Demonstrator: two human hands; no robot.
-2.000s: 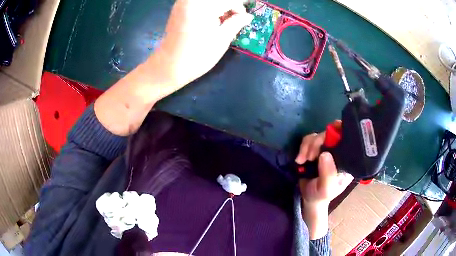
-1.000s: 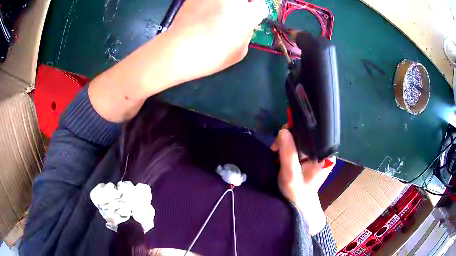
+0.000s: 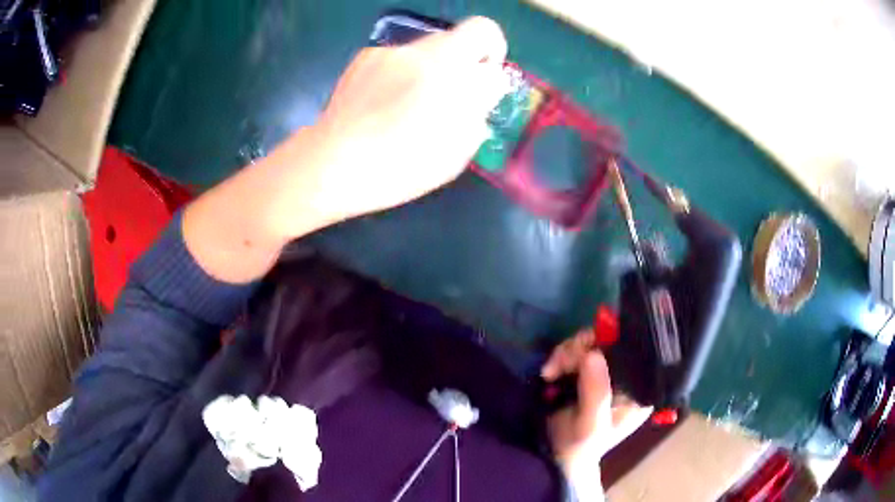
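Note:
A red housing (image 3: 554,206) lies on the dark green bench top, blurred, its round opening to the right. A green circuit board (image 3: 499,139) fills its left part. My left hand (image 3: 422,108) is over the board's left end; its fingertips are bunched, and what they hold, if anything, is hidden. My right hand (image 3: 589,407) grips the handle of a black soldering gun (image 3: 677,304) with a red trigger. The gun's prongs point up-left, their tips by the housing's right end. A dark flat part (image 3: 407,27) lies behind my left hand.
A round brown-rimmed dish (image 3: 786,263) stands at the right of the bench (image 3: 422,245), with a black cord (image 3: 852,382) near the right edge. A carton (image 3: 44,225) and a red sheet (image 3: 123,221) are at left. Red housings (image 3: 763,480) show in a carton at lower right.
The gun has moved right and down, away from the board. The housing shows lower in view as the view shifts. More of the dark part behind my left hand shows.

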